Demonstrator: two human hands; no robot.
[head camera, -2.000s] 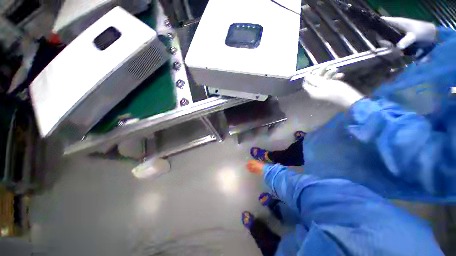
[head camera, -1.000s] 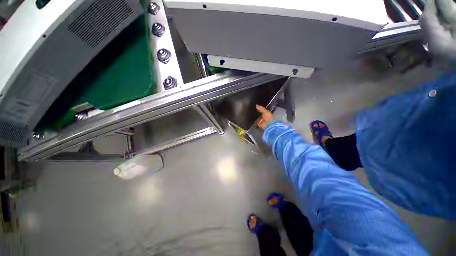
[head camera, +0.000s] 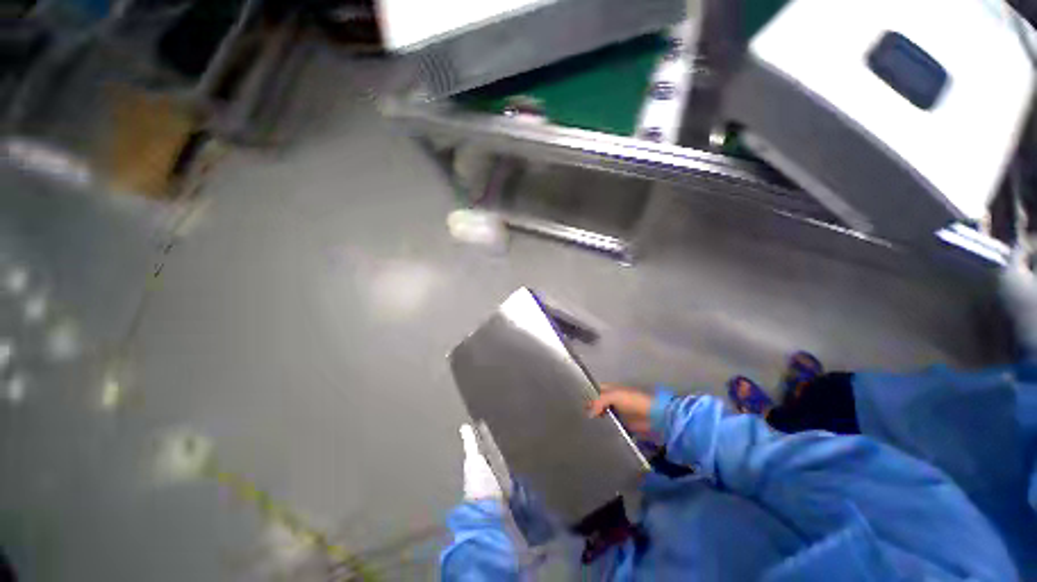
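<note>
A grey, shiny metal panel or shallow box (head camera: 534, 398) is held low over the floor in front of me, tilted, with a bright far end. My right hand (head camera: 623, 407), bare, grips its right edge. My left hand (head camera: 478, 464), in a white glove, is at its left edge near the bottom, with the fingers along the side; part of the hand is blurred. The near end of the panel lies against my blue smock. Its underside is hidden.
Large white housings stand on the conveyor, one at top right (head camera: 898, 102), behind a metal rail (head camera: 591, 146). Another person's blue smock and sandals are at the right. A yellow floor line (head camera: 267, 506) runs lower left, near a brown carton (head camera: 146, 139).
The metal piece has come away from beside the conveyor frame and is now in front of me. My gloved left hand has come into view at it. The view has swung left.
</note>
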